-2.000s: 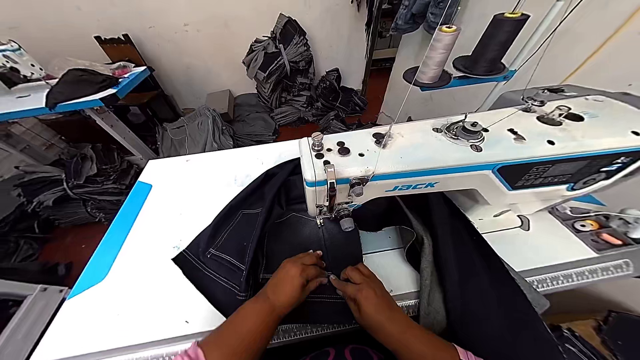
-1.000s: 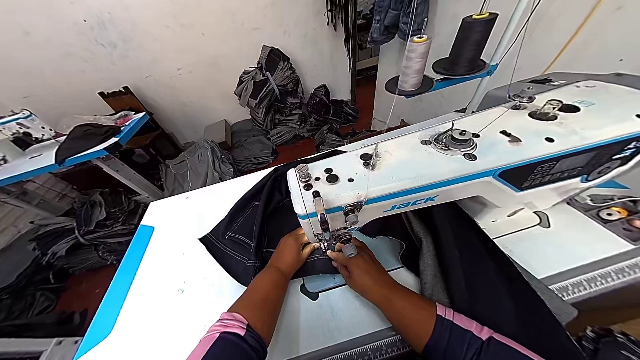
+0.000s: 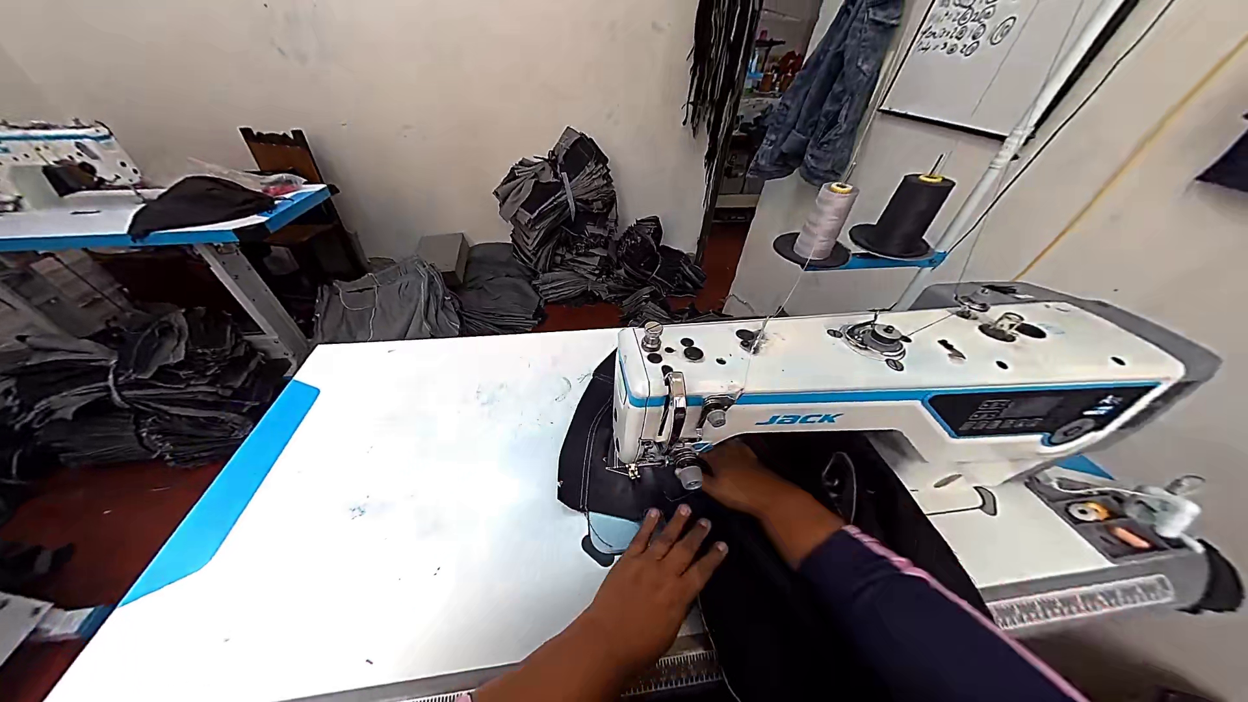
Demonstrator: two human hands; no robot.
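Dark denim fabric [image 3: 780, 585] lies under the head of a white and blue Jack sewing machine [image 3: 877, 380] and spreads right and toward me. A stitched edge shows left of the presser foot [image 3: 634, 472]. My left hand [image 3: 658, 575] rests with fingers spread on the fabric just in front of the foot. My right hand [image 3: 733, 476] is right of the needle area, partly behind the tension knob, touching the fabric; its fingertips are hidden.
Grey [image 3: 827, 224] and black [image 3: 910, 214] thread cones stand behind the machine. A parts tray [image 3: 1121, 522] sits at the right. Bundled denim pieces [image 3: 561, 200] lie by the wall. A measuring tape [image 3: 1087, 602] runs along the table's front edge. Another sewing table [image 3: 244, 219] stands back left.
My hands have moved apart; the right one has gone to the right of the needle area. The fabric has shifted right, with less of it left of the machine head. The view has moved.
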